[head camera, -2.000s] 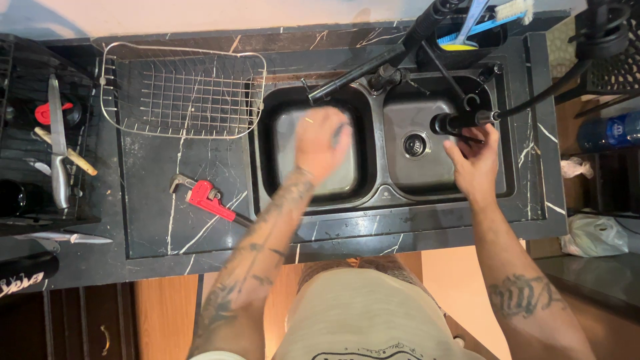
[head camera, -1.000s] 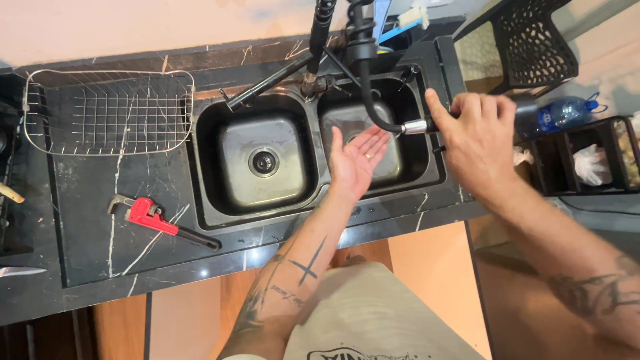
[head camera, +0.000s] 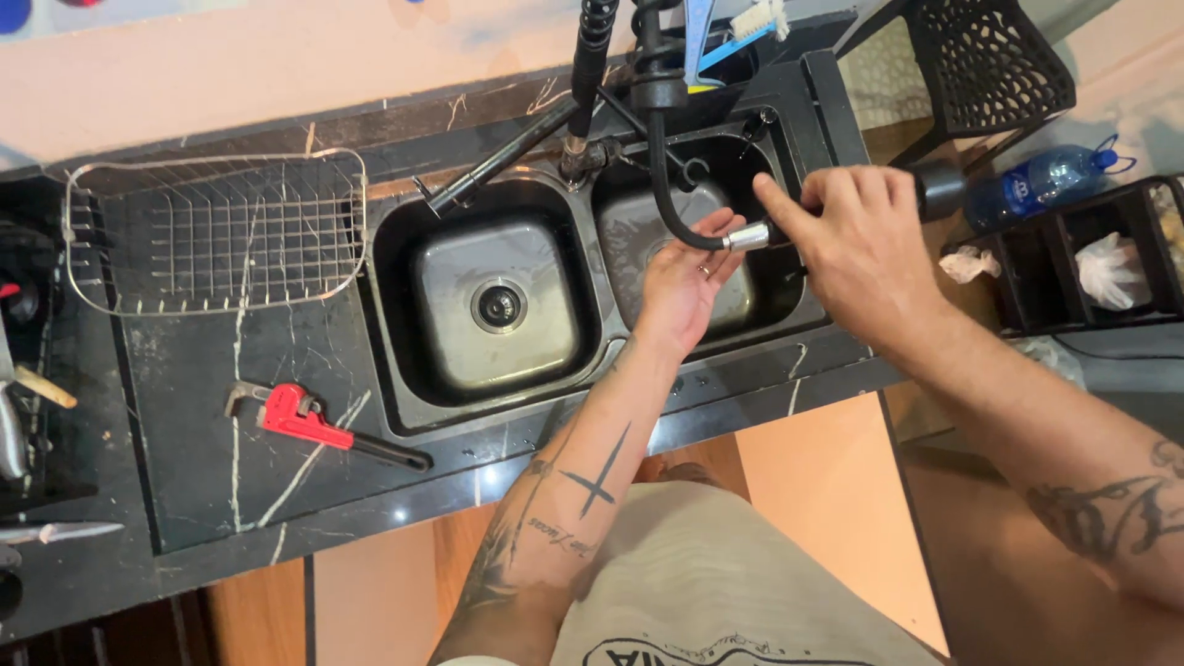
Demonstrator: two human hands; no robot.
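Observation:
My right hand (head camera: 865,245) grips the black pull-down spray head (head camera: 936,190) of the kitchen faucet, held sideways at the right end of the sink, index finger extended. My left hand (head camera: 689,282) is palm up over the right basin (head camera: 726,319), fingers beside the hose's silver connector (head camera: 747,237); whether they touch it is unclear. The black hose (head camera: 659,176) curves down from the spring neck (head camera: 592,51). The left basin (head camera: 462,347) shows its drain (head camera: 499,306). A red pipe wrench (head camera: 301,416) with a black handle lies on the dark marbled counter.
A wire dish rack (head camera: 268,236) stands left of the sink. Knives, one marked here (head camera: 60,532), lie at far left. Brushes (head camera: 740,42) stand behind the right basin. A blue water bottle (head camera: 1041,190), a black perforated chair (head camera: 990,65) and a black divided container (head camera: 1036,277) are at right.
My left hand has moved from above the left basin to the hose over the right basin. My right hand has lifted the spray head away from the right basin, to the right. The view has shifted right.

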